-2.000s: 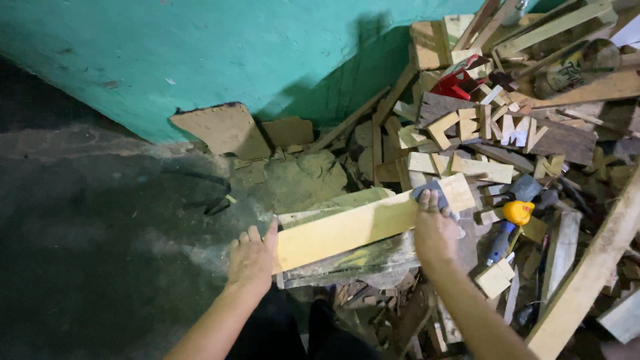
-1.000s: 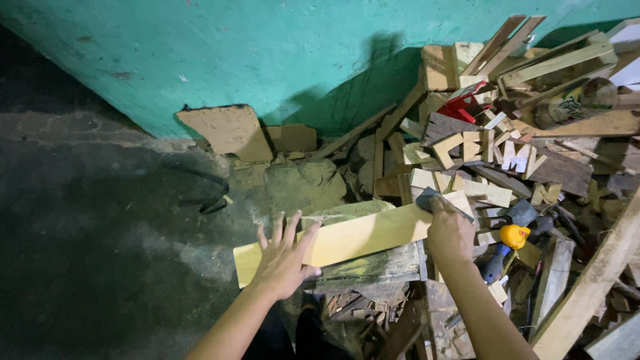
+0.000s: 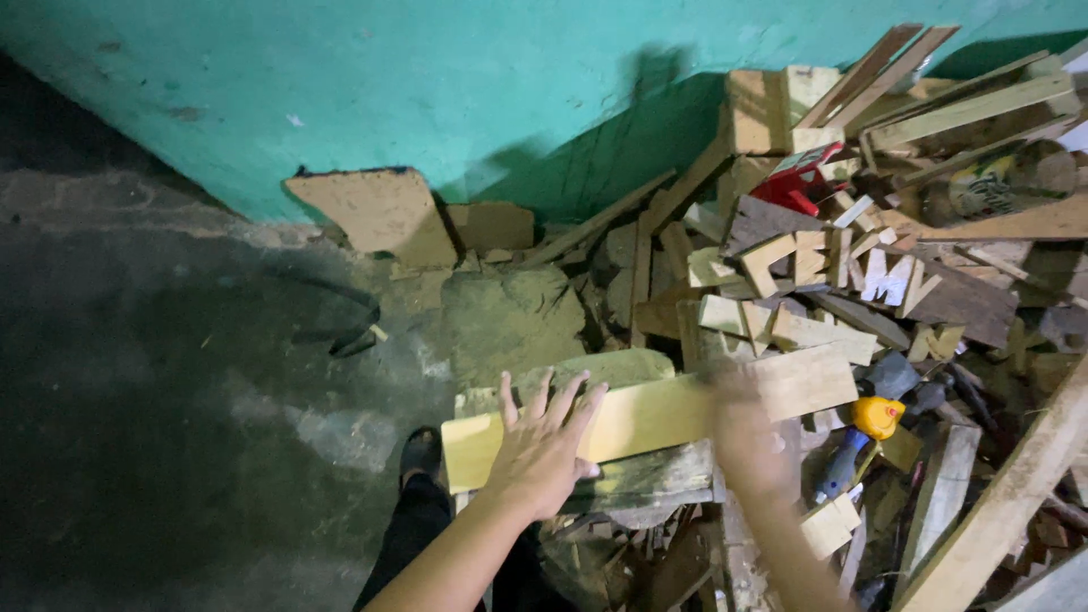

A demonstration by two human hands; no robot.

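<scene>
A pale wooden board [image 3: 650, 416] lies across a worn wooden block [image 3: 654, 476], tilted slightly up to the right. My left hand [image 3: 544, 442] presses on the board's left part with its fingers spread. Over the board's right part is my right hand [image 3: 739, 416], blurred by motion. A dark patch shows at its fingers, but whether it holds the dark block seen earlier cannot be told now.
Wood offcuts and cut wooden letters [image 3: 888, 276] are piled at right, with a yellow tape measure [image 3: 877, 417], a blue-handled tool [image 3: 841, 463], a red object [image 3: 799, 180], a clear jar [image 3: 1011, 183] and a long plank [image 3: 1003, 484]. A teal wall [image 3: 510, 85] stands behind.
My left hand has moved from the board's left end onto its face, fingers spread. My right hand, with a dark block at its fingers in the earlier frames, has moved left along the board.
</scene>
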